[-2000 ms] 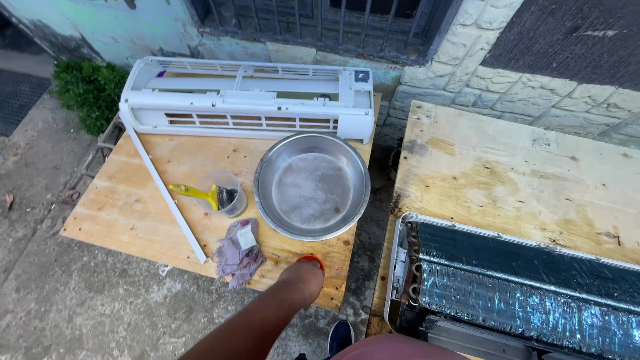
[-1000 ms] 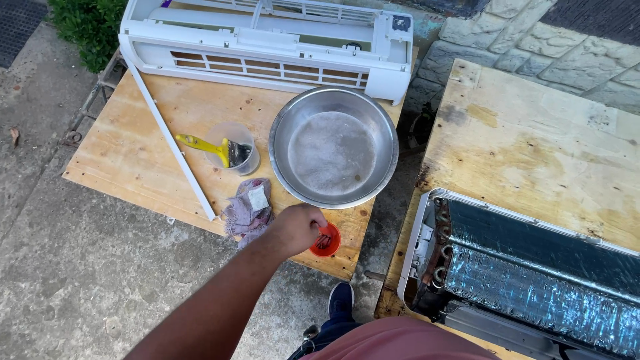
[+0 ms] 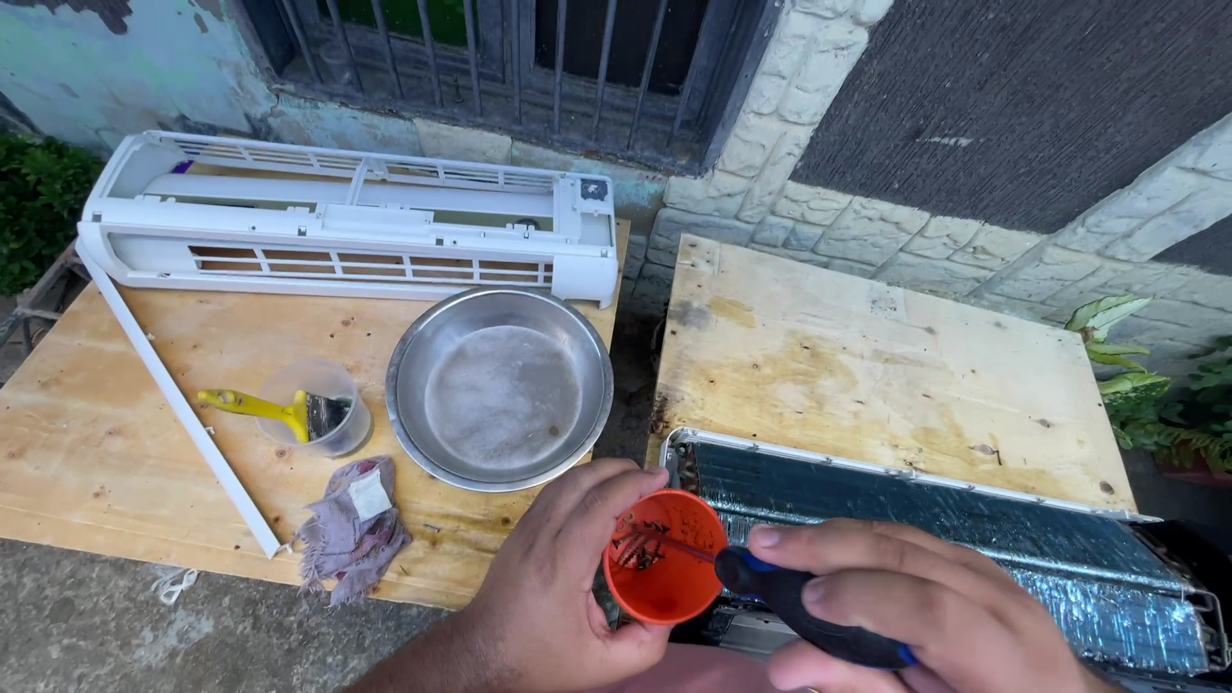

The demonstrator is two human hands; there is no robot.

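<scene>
My left hand [image 3: 568, 568] grips an orange plastic cup [image 3: 666, 592] with several small dark screws [image 3: 643, 547] inside. My right hand [image 3: 914, 597] holds a screwdriver with a black and blue handle [image 3: 804, 606]; its shaft reaches into the cup among the screws. Beyond my left hand sits a round steel basin [image 3: 500, 385] with whitish residue on its bottom. To the right, partly behind my right hand, lies an air conditioner's finned coil [image 3: 866, 496].
On the left plywood table [image 3: 58, 462] are a white air conditioner housing [image 3: 366, 226], a thin white strip [image 3: 178, 404], a clear plastic tub [image 3: 356, 423] holding a yellow-handled brush [image 3: 260, 409], and a rag [image 3: 356, 539]. Another plywood board [image 3: 866, 375] stands right, near a stone-faced wall.
The orange cup has come up off the left table's edge and is now in my left hand. My right hand and the screwdriver have come into view.
</scene>
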